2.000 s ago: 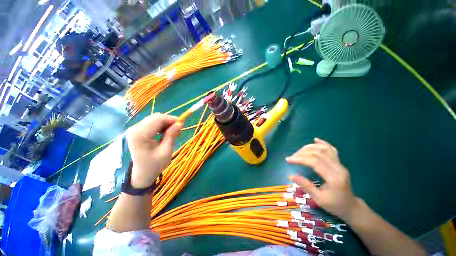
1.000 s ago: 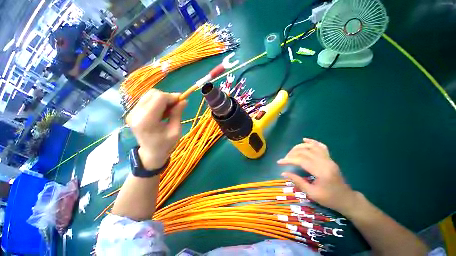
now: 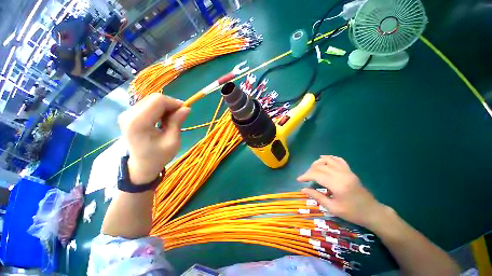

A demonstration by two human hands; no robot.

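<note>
My left hand (image 3: 154, 129) holds one orange cable (image 3: 195, 98) between thumb and fingers. Its red sleeve (image 3: 225, 78) and silvery fork terminal (image 3: 240, 68) point up and right, just above the nozzle of the heat gun (image 3: 258, 126). A white sleeve (image 3: 211, 87) sits beside the red one. The yellow and black heat gun rests on the table, nozzle up and left. My right hand (image 3: 345, 191) is at the terminal end of the near cable bundle (image 3: 243, 226), thumb and fingers curved over it; whether it touches a cable is unclear.
The middle cable bundle (image 3: 199, 161) lies beside the gun. The far cable bundle (image 3: 189, 62) is at the back. A green fan (image 3: 387, 27), a small green roll (image 3: 298, 43) and black cords are behind. A plastic bag (image 3: 46, 218) and blue bin (image 3: 24, 237) are left. A person (image 3: 70, 46) is far left.
The held cable's terminal has risen from in front of the nozzle to above it, then shifted slightly left with my left hand. My right hand has moved slightly left.
</note>
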